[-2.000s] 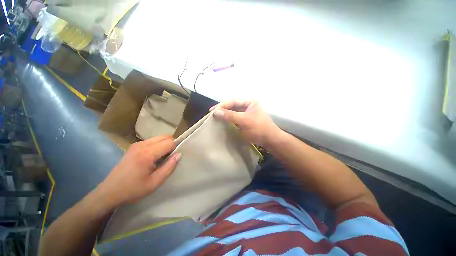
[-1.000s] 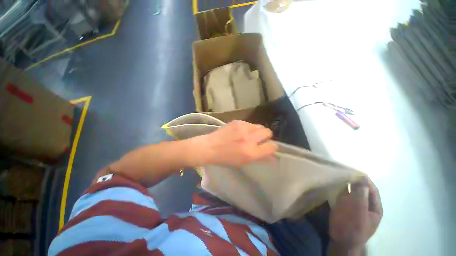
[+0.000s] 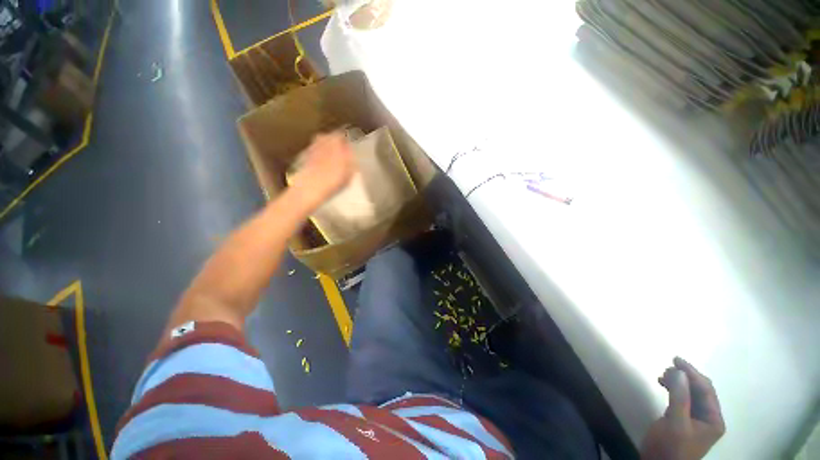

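A beige bag (image 3: 364,193) with yellow-edged sides lies in the open cardboard box (image 3: 270,166). My left hand (image 3: 325,166) is over the box at the bag's upper left part. It is blurred, and I cannot tell if its fingers still grip the bag. My right hand (image 3: 692,409) is at the lower right over the white table, partly cut off by the frame's bottom edge. Its fingers are curled near the thumb, and I cannot tell whether something small is between them.
A purple-pink tube (image 3: 548,192) lies on the white table (image 3: 539,260) beside thin dark cords. Stacked grey-beige bags (image 3: 683,45) stand on the table's far side. Yellow scraps (image 3: 459,310) are scattered below the table edge. Another box (image 3: 36,359) is at lower left.
The bag has moved from between my hands into the box. My left hand has moved forward to the box. My right hand is off the bag and by the table. The view has shifted.
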